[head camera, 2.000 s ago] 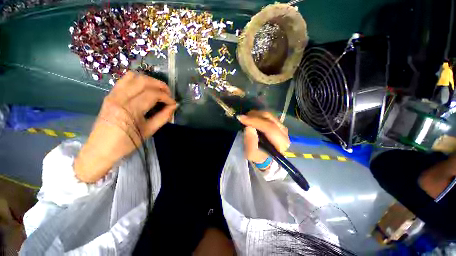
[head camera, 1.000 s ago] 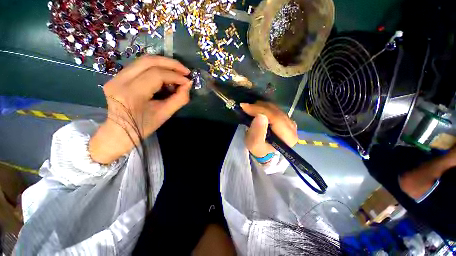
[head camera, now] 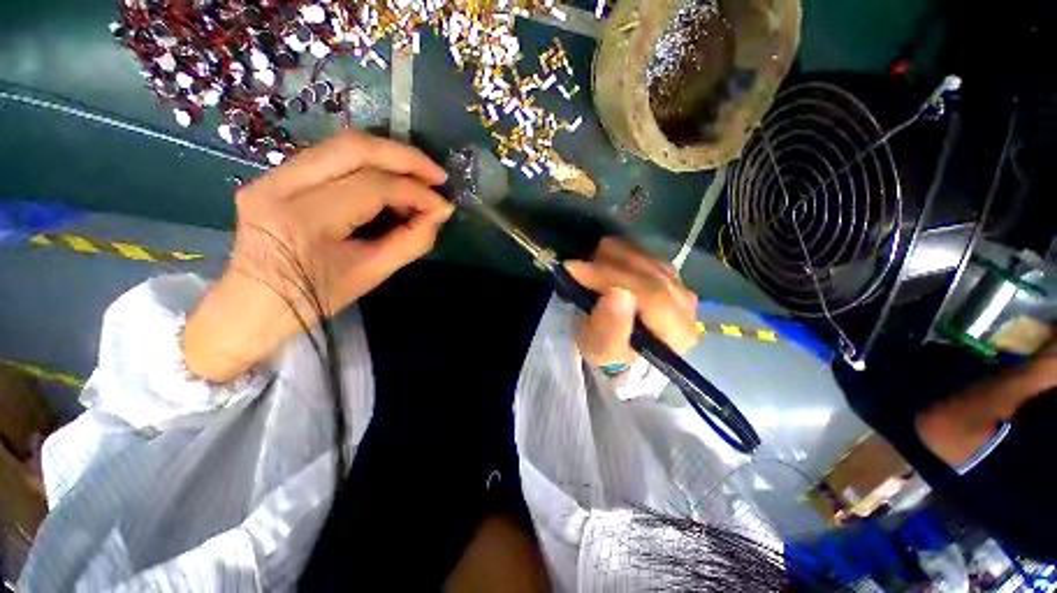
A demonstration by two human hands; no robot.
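Observation:
My right hand [head camera: 638,304] holds the black soldering iron [head camera: 684,376] like a pen. Its thin metal tip points up-left to the small silvery work rest [head camera: 465,174]. My left hand [head camera: 336,232] is beside the rest, with thumb and index fingertips pinched together at its left edge. Whatever is between these fingertips is too small or hidden to tell. A pile of dark red and silver round parts [head camera: 220,70] lies beyond my left hand. Small gold and white pieces [head camera: 522,104] lie right of it. A thin solder wire [head camera: 128,125] runs in from the left.
A round crusted bowl [head camera: 622,93] with silvery bits stands at the back, right of centre. A black fan [head camera: 800,209] with a spiral guard is right of it. A green-and-silver reel [head camera: 991,299] and another person's arm [head camera: 985,411] are at the far right.
My left hand has moved right to the rest, its fingertips still pinched. The iron's tip has come closer to those fingertips. The view has shifted, so the bowl and fan sit further right.

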